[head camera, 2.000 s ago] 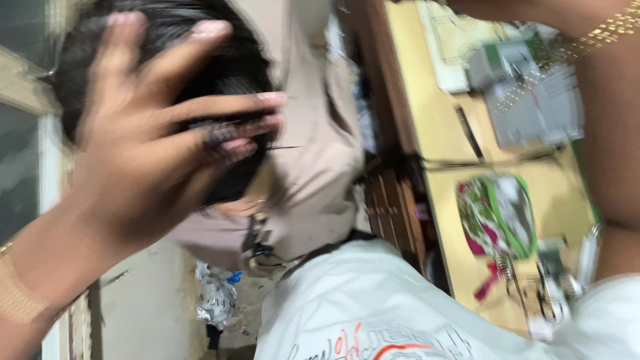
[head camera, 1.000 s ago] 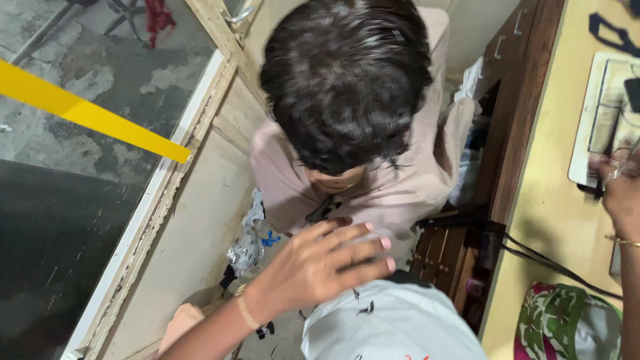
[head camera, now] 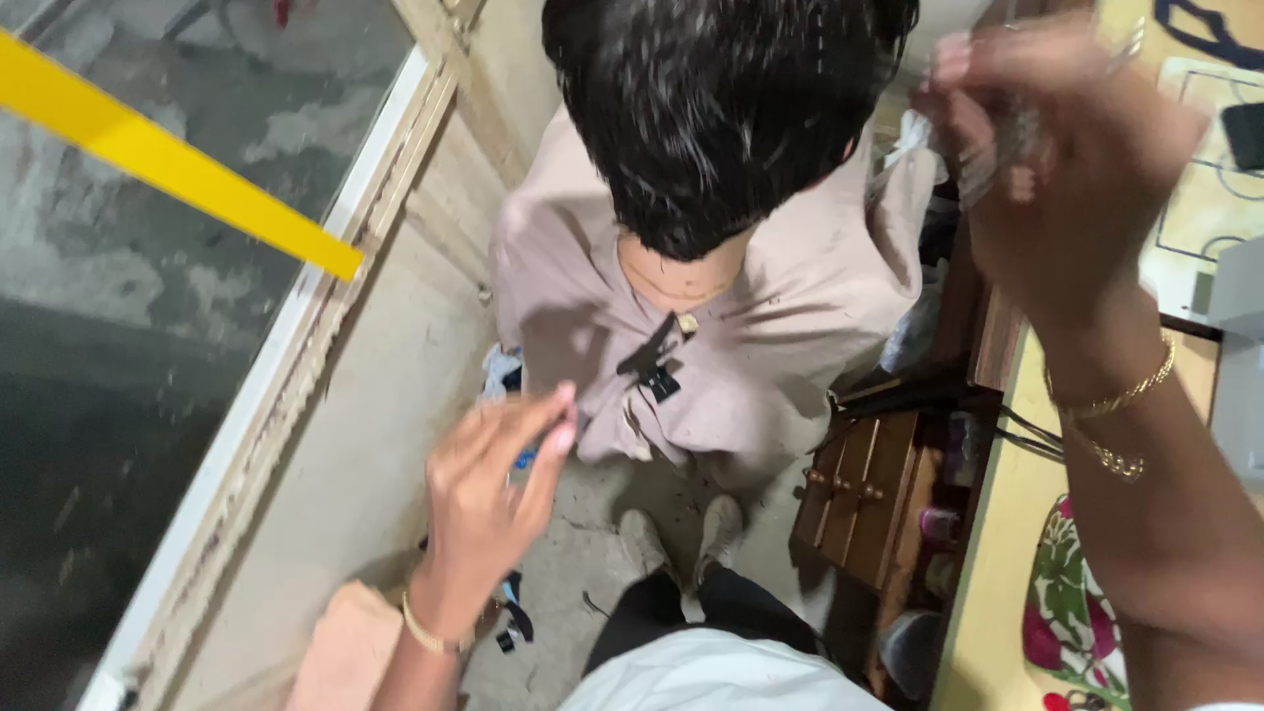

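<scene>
A person with short dark hair [head camera: 721, 118] sits before me, draped in a pale pink cape [head camera: 780, 346]. Dark cut hairs lie on the cape. A black clip [head camera: 649, 351] fastens the cape below the neck. My left hand [head camera: 504, 474] is beside the lower left of the cape, thumb and fingertips close together; whether something thin is between them cannot be told. My right hand [head camera: 1057, 148], blurred, is raised to the right of the person's head, fingers bent; what it holds, if anything, is unclear. Gold bracelets circle my right wrist.
A glass pane with a white frame [head camera: 286, 326] and a yellow strip [head camera: 188, 158] stands at left. A wooden cabinet with drawers [head camera: 854, 494] is at right, under a yellow tabletop [head camera: 1007, 474] bearing a floral cloth [head camera: 1066, 602] and a grey object [head camera: 1239, 346].
My left hand has moved off the person's head, down to the left of the cape. My right hand, over the tabletop one second ago, is now raised near the head.
</scene>
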